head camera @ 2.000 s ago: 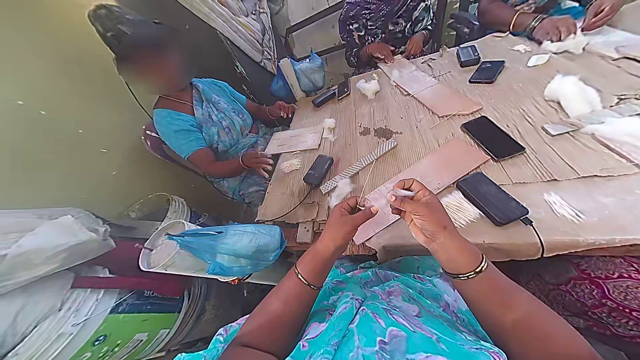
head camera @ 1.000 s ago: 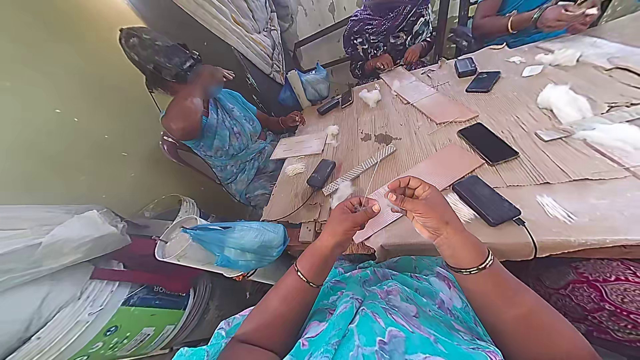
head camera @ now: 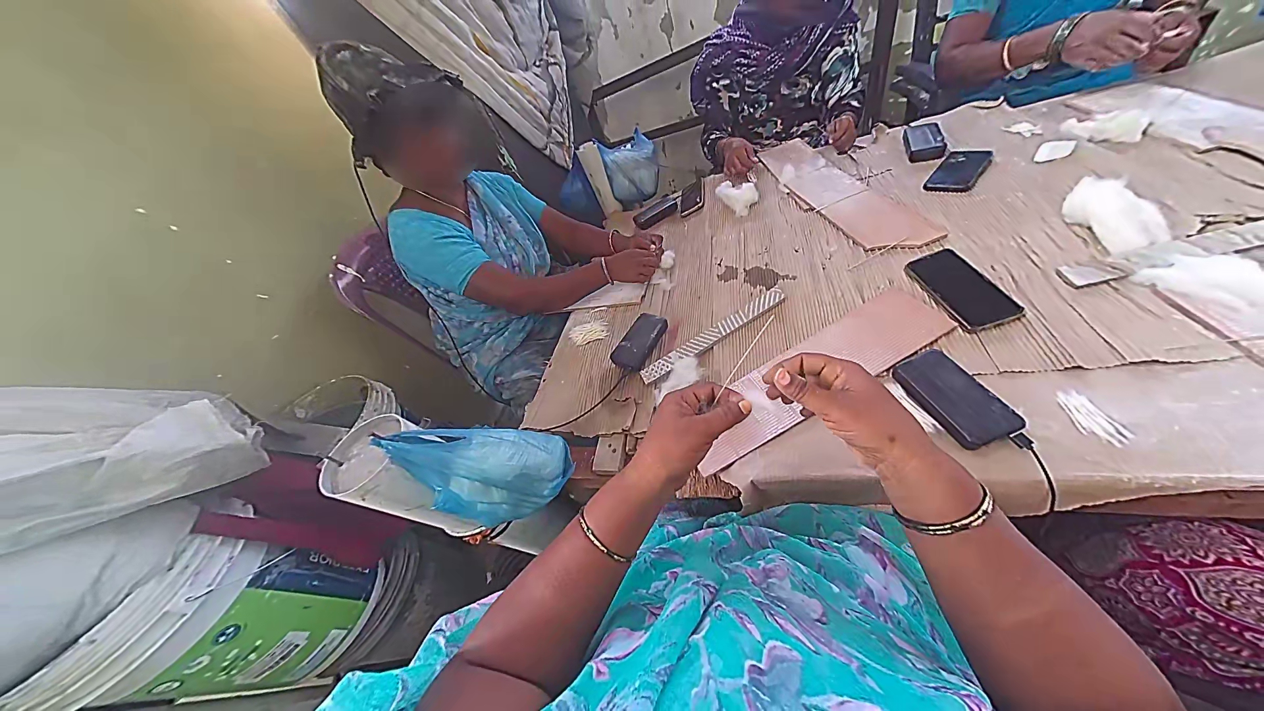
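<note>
A thin pale stick (head camera: 752, 348) stands slanted from the pinched fingers of my left hand (head camera: 696, 425). Close to its right, my right hand (head camera: 834, 400) has thumb and forefinger near each other; whether a wisp of fibre is between them cannot be told. Beneath the hands lies a ribbed pinkish board (head camera: 869, 336). A tuft of white cotton (head camera: 681, 375) rests just beyond my left hand, near a patterned flat strip (head camera: 713, 336). White rolled cotton wicks (head camera: 1094, 417) lie in a small pile to the right.
A black power bank (head camera: 958, 397) with a cable and a smartphone (head camera: 964, 288) lie right of the board. Another black device (head camera: 639, 342) sits left. Co-workers sit around the far and left sides. A blue plastic bag (head camera: 484, 469) rests on a bucket (head camera: 360, 464) at the table's left.
The white piece seen at my right fingers two seconds ago no longer shows there. The co-worker at left has lowered a raised hand from the face to the table.
</note>
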